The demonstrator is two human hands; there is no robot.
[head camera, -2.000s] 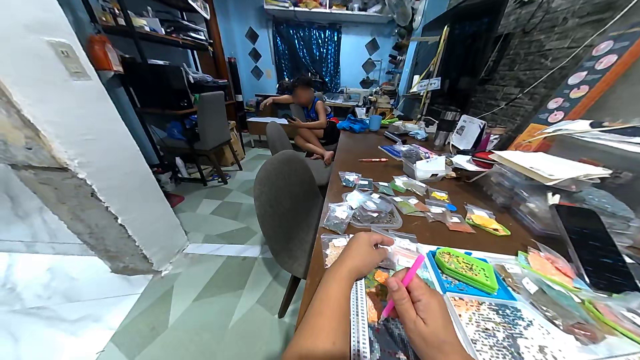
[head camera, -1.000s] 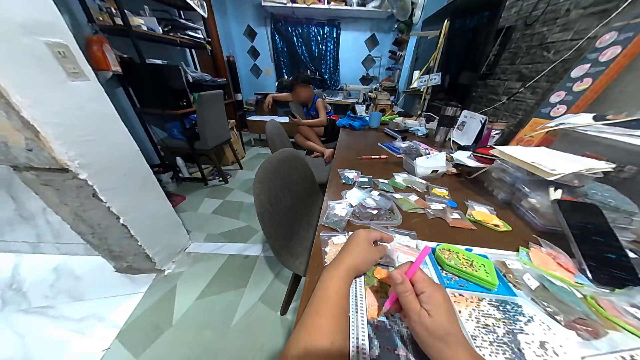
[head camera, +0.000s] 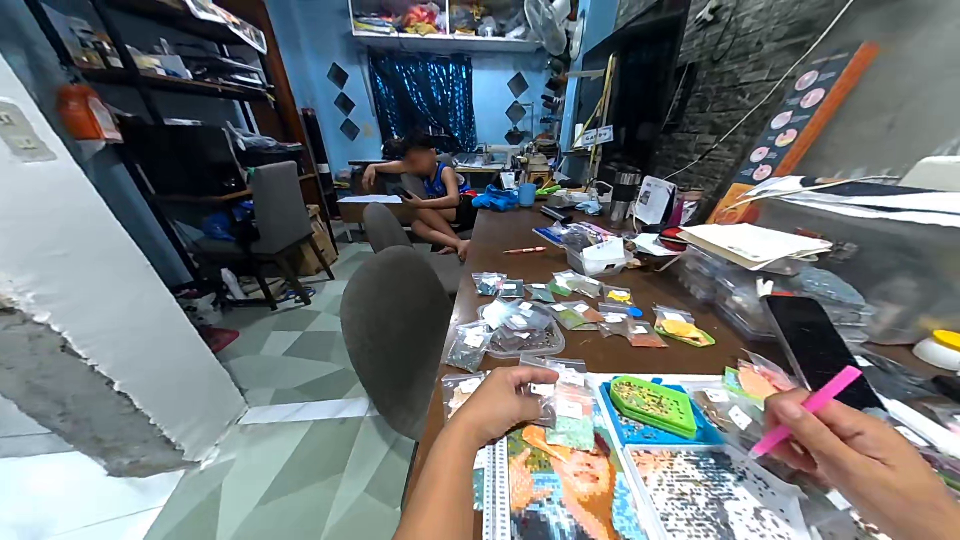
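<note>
My left hand (head camera: 506, 405) rests at the top of a diamond painting canvas (head camera: 566, 487), its fingers at small clear bags of beads (head camera: 571, 409); whether it grips one is unclear. A pink applicator pen (head camera: 806, 412) is held in my right hand (head camera: 847, 442), over plastic bags to the right of the canvas. Between my hands, a green bead tray (head camera: 652, 406) lies on a blue tray (head camera: 701, 431). Nearer me is a white tray (head camera: 637, 480) of loose, mixed-colour beads.
Bead bags (head camera: 577, 315) and a clear plastic container (head camera: 525, 341) lie farther up the brown table (head camera: 499, 225). A smartphone (head camera: 817, 349) leans at the right, near stacked clear boxes (head camera: 735, 289). Grey chairs (head camera: 394, 337) stand at the left; a person (head camera: 439, 187) sits at the far end.
My right hand, with the pink pen, has moved right, away from the canvas, uncovering more of the picture. My left hand remains near the bead bags.
</note>
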